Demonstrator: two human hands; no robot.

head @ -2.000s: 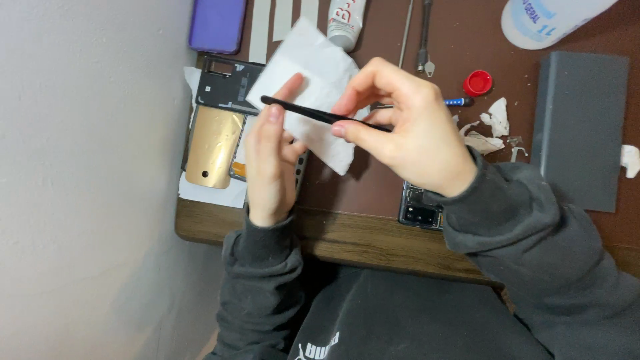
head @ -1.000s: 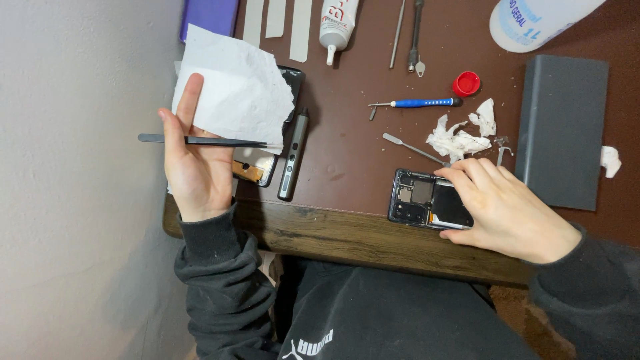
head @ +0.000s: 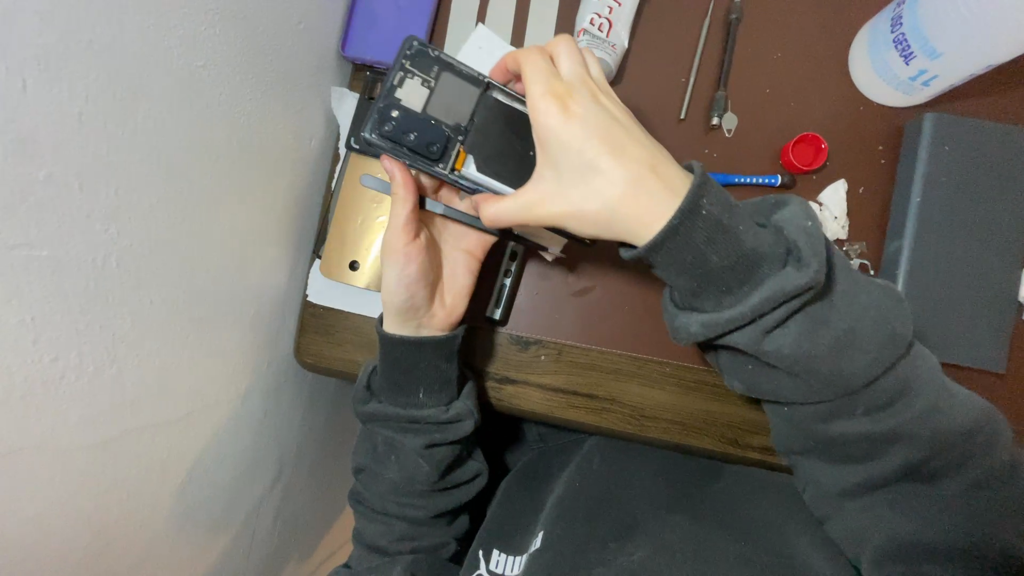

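My right hand grips an opened smartphone by its long edges, its camera module and battery facing up, over the left part of the table. Below it is my left hand, palm up, with dark tweezers held across the palm under the thumb. A white paper tissue shows partly behind the phone. Under and beside my left hand lies a gold-coloured panel with a round hole. A slim dark pen-like tool rests on the table just right of my left wrist.
A purple case, grey strips and a glue tube lie at the back. Farther right are metal tools, a red cap, a blue-handled tool, crumpled tissue, a dark grey box and a white bottle. A wall borders the left.
My right hand has lifted the phone from the table and carried it left to my left hand. The tissue, earlier on my left hand, is now mostly hidden behind the phone.
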